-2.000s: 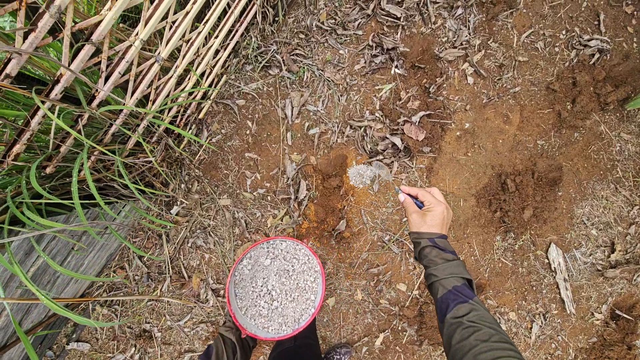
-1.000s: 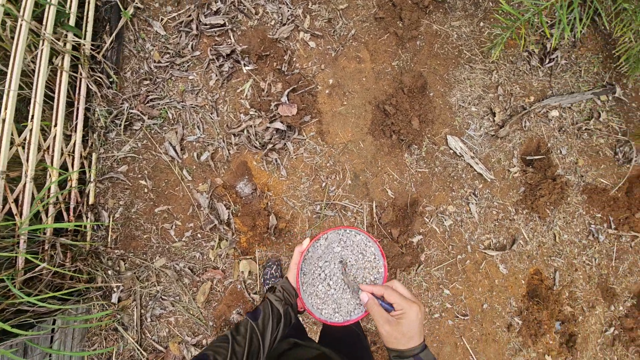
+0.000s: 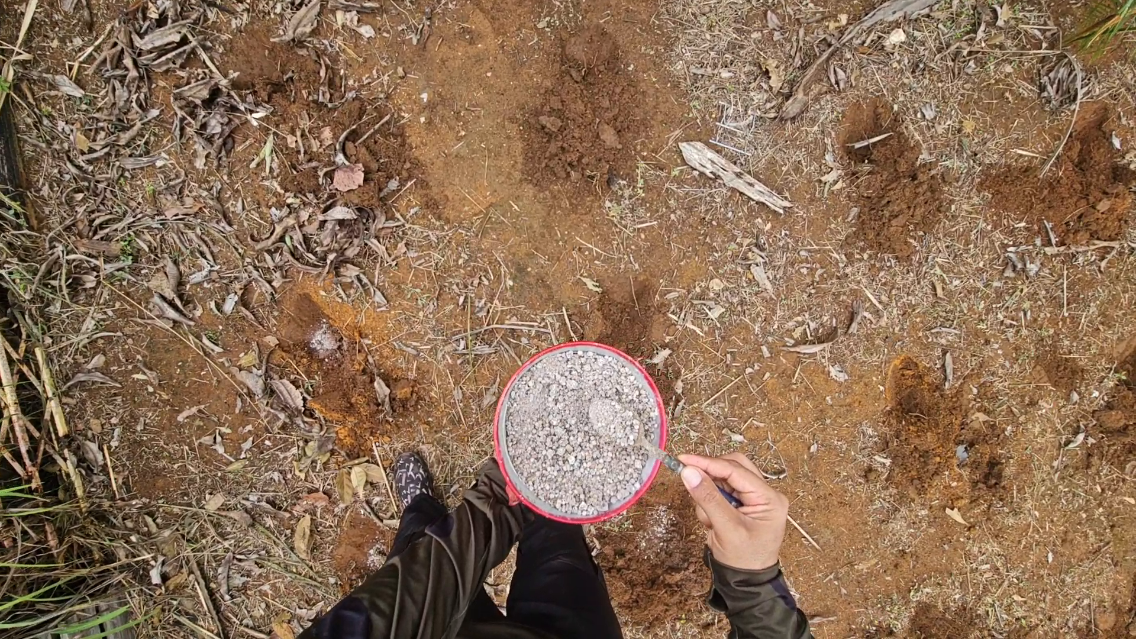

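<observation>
A round, red-rimmed bucket (image 3: 503, 444) full of pale grey granules (image 3: 568, 435) is held up in front of my legs. My left sleeve (image 3: 475, 519) reaches its lower left rim, while the left hand itself is almost wholly hidden beneath. To the right of the bucket, my right hand (image 3: 745, 510) pinches the dark handle of a metal spoon (image 3: 661, 454) between thumb and fingers. The spoon's bowl, heaped with granules, lies over the bucket's contents. Left of the bucket, a small whitish heap (image 3: 323, 338) sits in a dug hole in reddish soil.
Dug patches of loose soil (image 3: 586, 115) dot the ground, one with whitish grains (image 3: 657, 532) below the bucket. A weathered piece of wood (image 3: 735, 177) lies above right. Dry leaves (image 3: 337, 231) and bamboo strips (image 3: 53, 399) are on the left. My patterned shoe (image 3: 412, 477) is beside the bucket.
My right hand has moved from beside the whitish heap on the ground to the bucket, where the spoon now holds granules. The view has shifted rightward over the ground.
</observation>
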